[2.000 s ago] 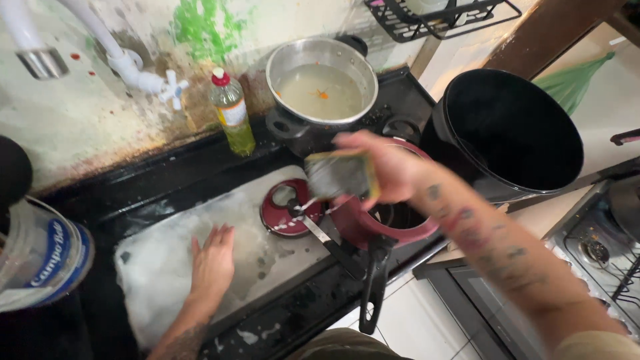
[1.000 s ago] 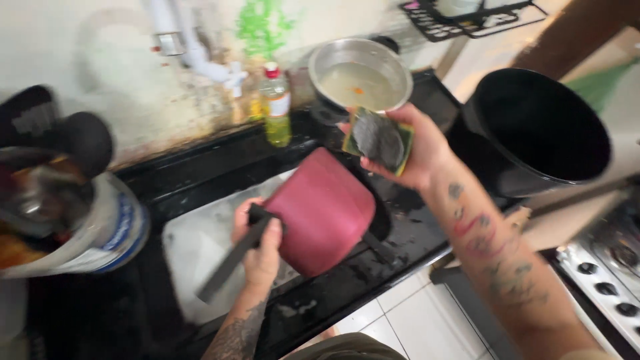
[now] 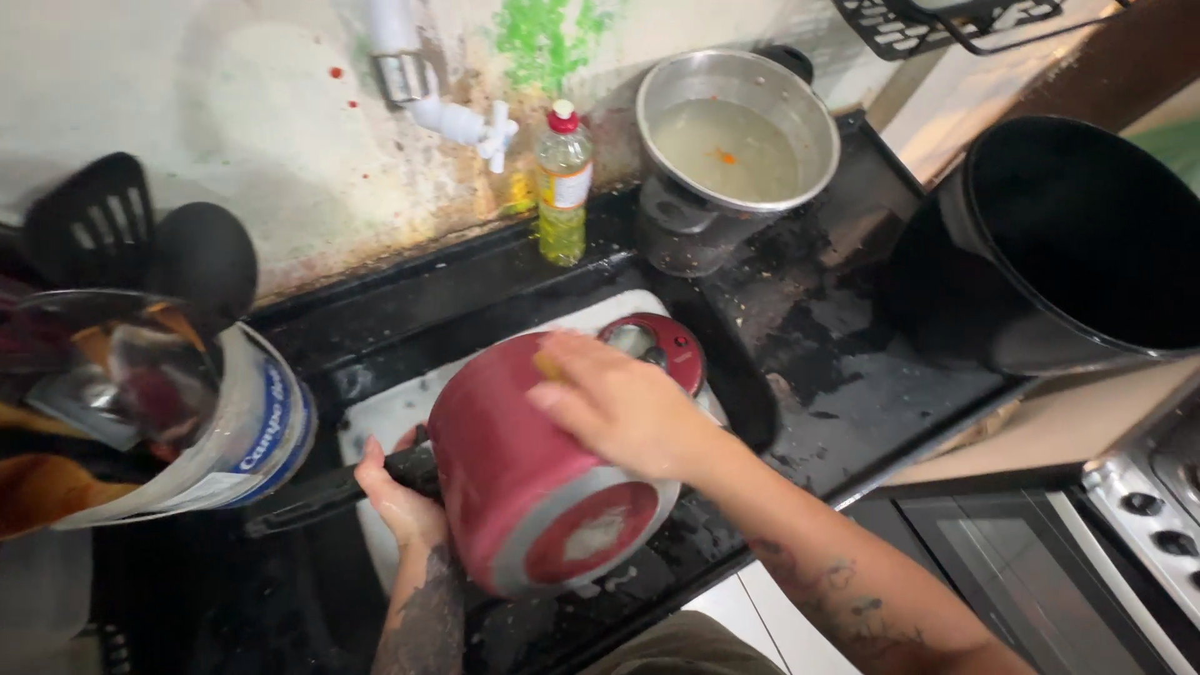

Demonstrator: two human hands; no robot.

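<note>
A red saucepan (image 3: pixel 506 441) is tipped on its side above the sink, its round base facing down to the right. My left hand (image 3: pixel 408 497) grips its black handle (image 3: pixel 328 492) close to the pan wall. Against the pan's upper side lies my right hand (image 3: pixel 623 403), pressing a sponge (image 3: pixel 551 367) that is mostly hidden under the fingers. Behind that hand, a red-rimmed glass lid (image 3: pixel 680 349) rests in the sink over a white cutting board or tray (image 3: pixel 403 403), whose exact kind I cannot tell.
A bottle of yellow-green liquid (image 3: pixel 564 192) stands by the white tap (image 3: pixel 469 127). Right of it is an aluminium pot (image 3: pixel 830 141) of cloudy water. A large black bin-like container (image 3: pixel 975 281) stands far right, a utensil bucket (image 3: pixel 272 412) at left. The stove (image 3: pixel 1144 525) is lower right.
Two seconds ago the saucepan stood upright beside the lid; my left hand has since taken its handle and tilted it. My right hand, raised with the sponge a second ago, has come down onto the pan.
</note>
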